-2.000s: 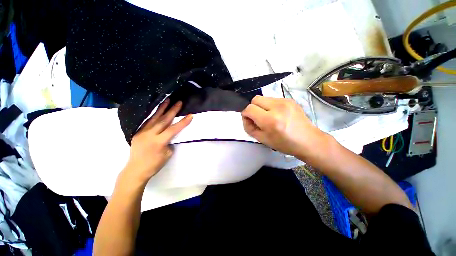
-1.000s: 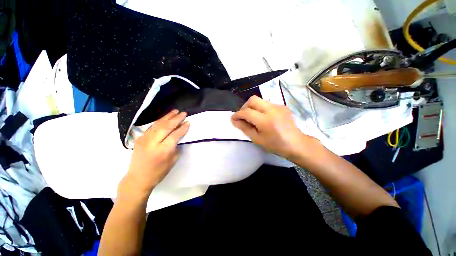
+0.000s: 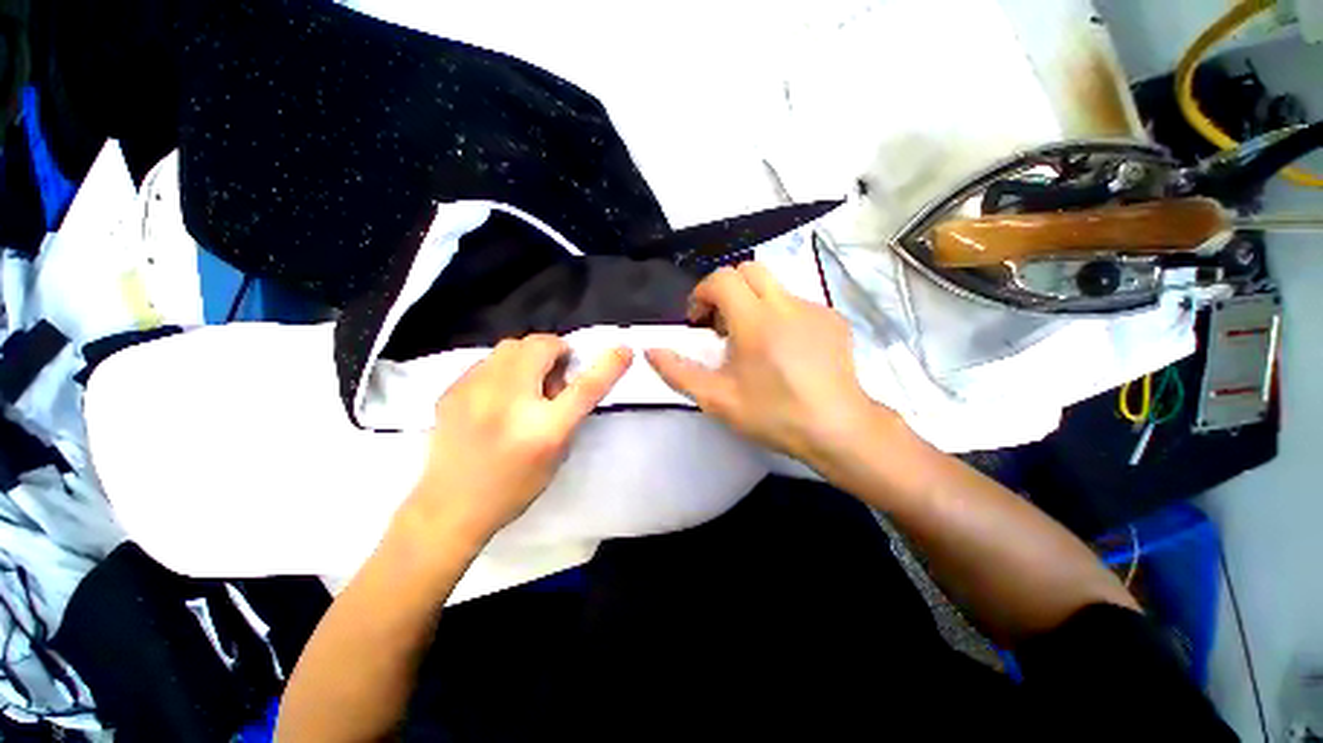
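Note:
The black white-flecked garment (image 3: 421, 145) lies over the padded board (image 3: 232, 450), its waist opening facing me. The white inner waistband (image 3: 414, 385) runs along the near side of the opening, with a thin dark edge. Smooth black lining (image 3: 537, 283) shows inside. My left hand (image 3: 508, 421) rests on the white band with bent fingers, thumb pointing right. My right hand (image 3: 776, 356) holds the band's upper edge near its right end, finger and thumb on it. A narrow pointed black strip (image 3: 762, 228) sticks out to the right.
A steam iron (image 3: 1066, 232) with an orange-brown handle rests on pale wrinkled cloth (image 3: 972, 341) at right. Yellow and green handles (image 3: 1151, 395) lie on the dark lower-right shelf. A blue crate (image 3: 1183, 581) stands at lower right. Black and white cloth (image 3: 51, 581) is heaped at far left.
My left hand has moved right along the band, towards my right hand. The waist opening is spread wider than at first, showing more white band and lining. The iron has stayed on its cloth.

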